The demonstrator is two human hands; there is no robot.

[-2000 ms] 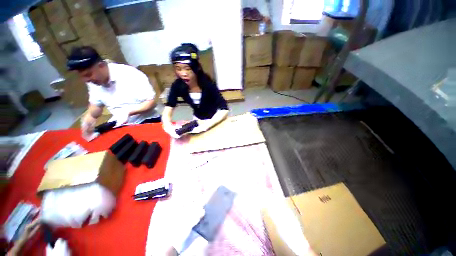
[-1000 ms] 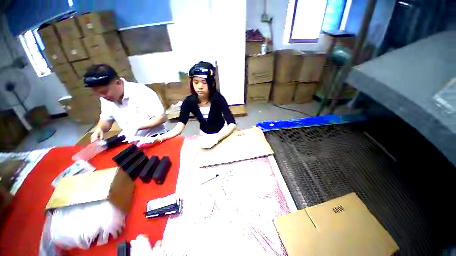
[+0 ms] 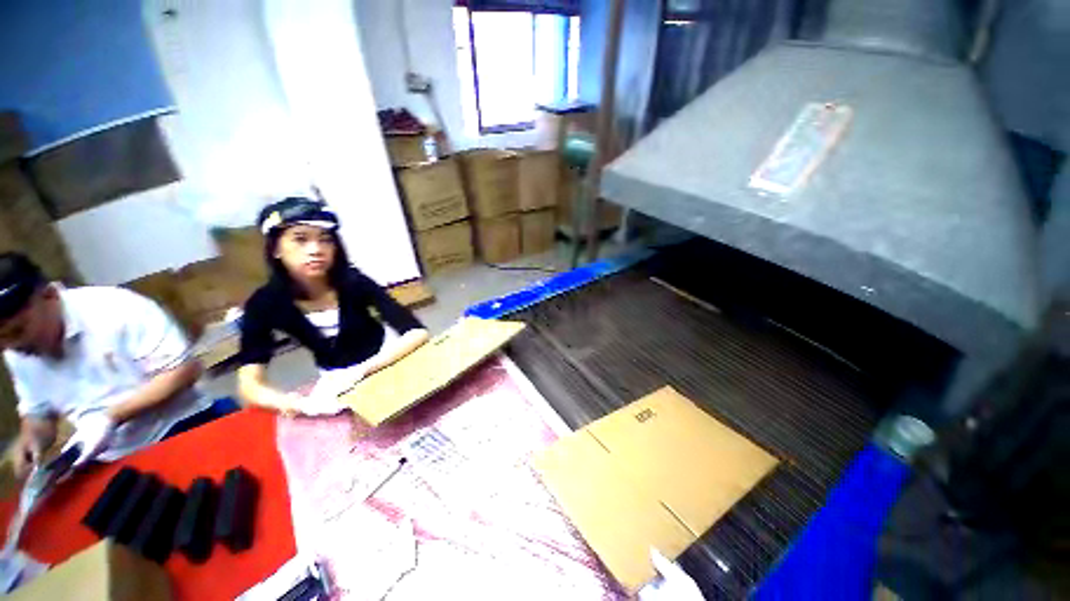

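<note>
A tan cardboard sheet (image 3: 657,475) with small dark print and two slits lies partly over the mesh belt and partly over the pink-and-white table covering (image 3: 458,517). It has no black cases on it. My right hand (image 3: 674,580), in a white glove, is cut off by the bottom edge. Its fingers touch the sheet's near corner; whether they grip it is unclear. My left hand is not in view. A second cardboard sheet (image 3: 437,370) lies at the table's far end, by the gloved hands of a person in black.
The mesh belt (image 3: 692,340) runs under the grey hood (image 3: 810,176), with blue wrapping (image 3: 833,528) along its frame. Black cases (image 3: 188,517) stand in a row on red cloth (image 3: 276,452). A thin dark stick lies on the covering. A person in white sits far left.
The view has turned right towards the belt and hood. My right hand has come in at the near sheet's corner. The person in black now has both hands near the far sheet.
</note>
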